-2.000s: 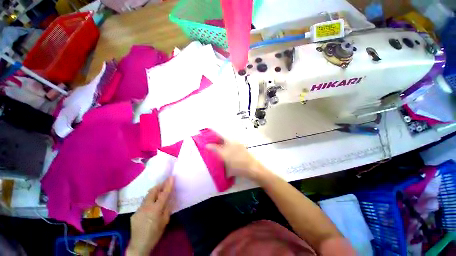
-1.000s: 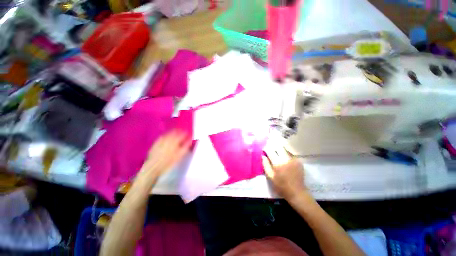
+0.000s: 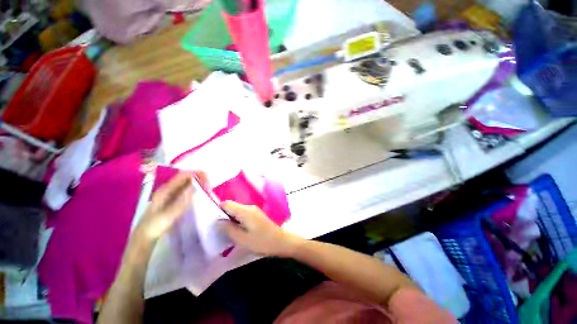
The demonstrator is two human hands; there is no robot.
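A magenta and white fabric piece is held up and folded in front of the machine's needle end, its pale side facing me. My right hand pinches it; a small dark item shows at its fingers, too blurred to name. My left hand is blurred at the piece's upper left edge; whether it grips is unclear. More of the magenta fabric lies behind my right hand. Large magenta panels are heaped at left. White panels lie left of the needle. The white sewing machine stands at right.
A pink holder rises above the needle end. A green basket stands behind, a red basket at upper left. A dark-handled tool lies under the machine arm. A blue basket with pieces is at lower right.
The piece that lay flatter by the needle is now lifted and folded nearer me. My right hand has moved left towards my left hand. The camera view has also shifted.
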